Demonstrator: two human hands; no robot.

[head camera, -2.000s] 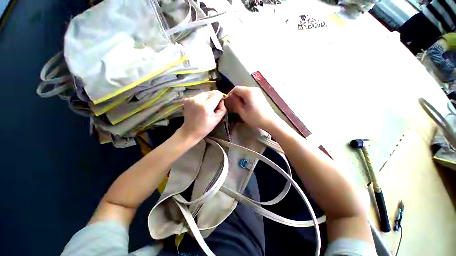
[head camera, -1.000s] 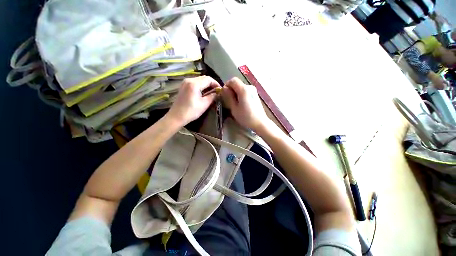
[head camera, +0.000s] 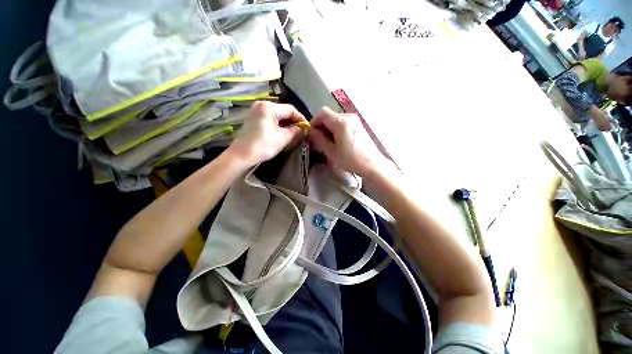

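A beige tote bag [head camera: 239,225] lies across my lap, its open mouth facing up with a dark zipper line inside. Its long thin handles [head camera: 402,266] loop over the bag and beside my right forearm. A small blue spot [head camera: 321,221] shows on its panel. My left hand [head camera: 269,131] pinches the yellow binding end [head camera: 303,126] at the bag's far end. My right hand [head camera: 339,140] is closed on the same far end, touching the yellow end from the other side. The exact fingertip hold is partly hidden.
Stacked bags [head camera: 149,83] with yellow edges stand at the upper left. On the pale worktable [head camera: 443,104] lie a dark red strip [head camera: 360,124], a hammer [head camera: 477,228] and a small dark tool [head camera: 511,287]. More bags [head camera: 599,200] are at right. Two people are at upper right.
The view has shifted, so the stack and table sit further left than two seconds ago. Both hands stay at the yellow end. More of the zipper shows below them, and another person is visible behind.
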